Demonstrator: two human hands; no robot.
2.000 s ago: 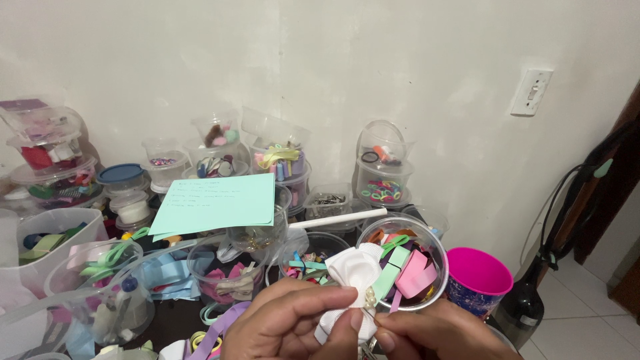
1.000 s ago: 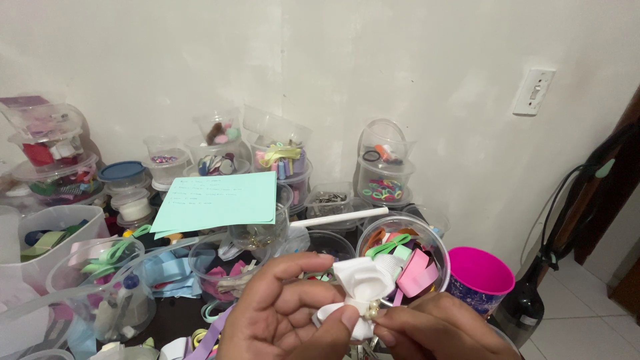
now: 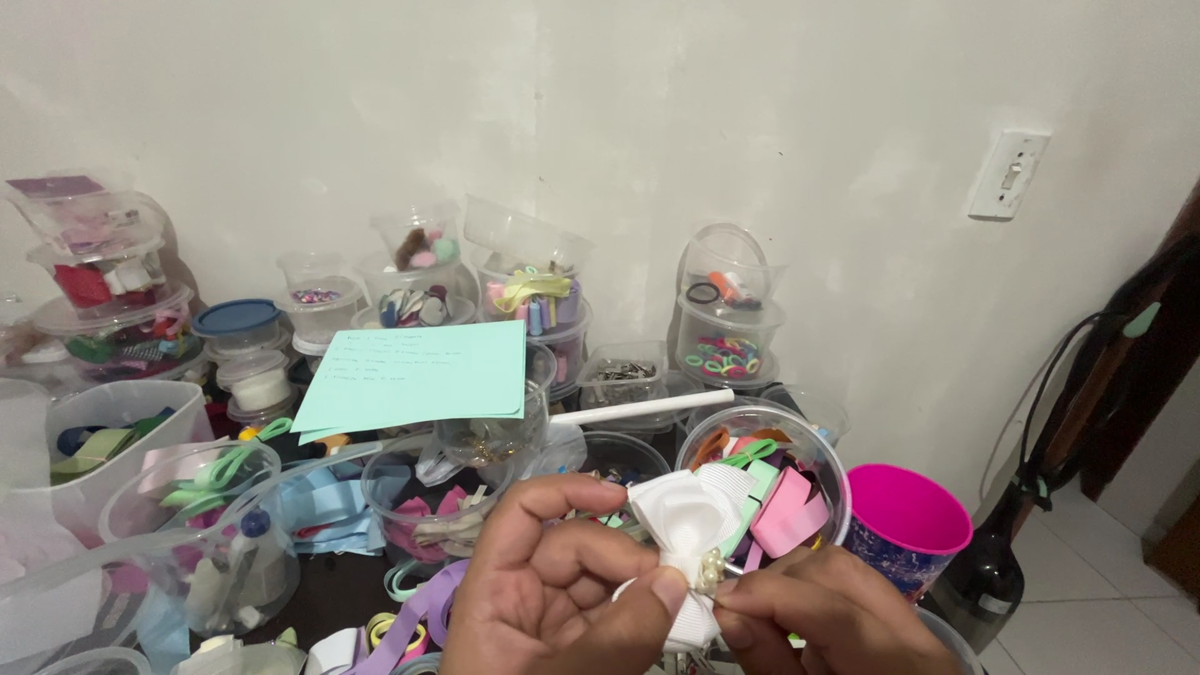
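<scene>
A white grosgrain ribbon bow [image 3: 689, 530] is held upright near the bottom centre. My left hand [image 3: 572, 581] pinches its middle and lower loop between thumb and fingers. At the bow's centre sits a small cluster of pearl-like beads [image 3: 710, 570], which the thumb and fingertip of my right hand [image 3: 825, 609] pinch at its lower right edge. Behind the bow stands a clear round tub [image 3: 837, 469] of pink, mint and orange ribbon pieces. Part of the lower loop is hidden by my fingers.
Clear tubs of ribbons and trims crowd the dark table, with stacked tubs [image 3: 729, 328] along the wall. A mint paper with handwriting [image 3: 422, 380] lies over some tubs beside a white stick [image 3: 647, 408]. A pink-lined cup [image 3: 907, 525] and a dark bottle [image 3: 980, 562] stand right.
The bow has turned in my fingers to stand more upright, and its loops now show more fully. Both hands stay close together at its centre.
</scene>
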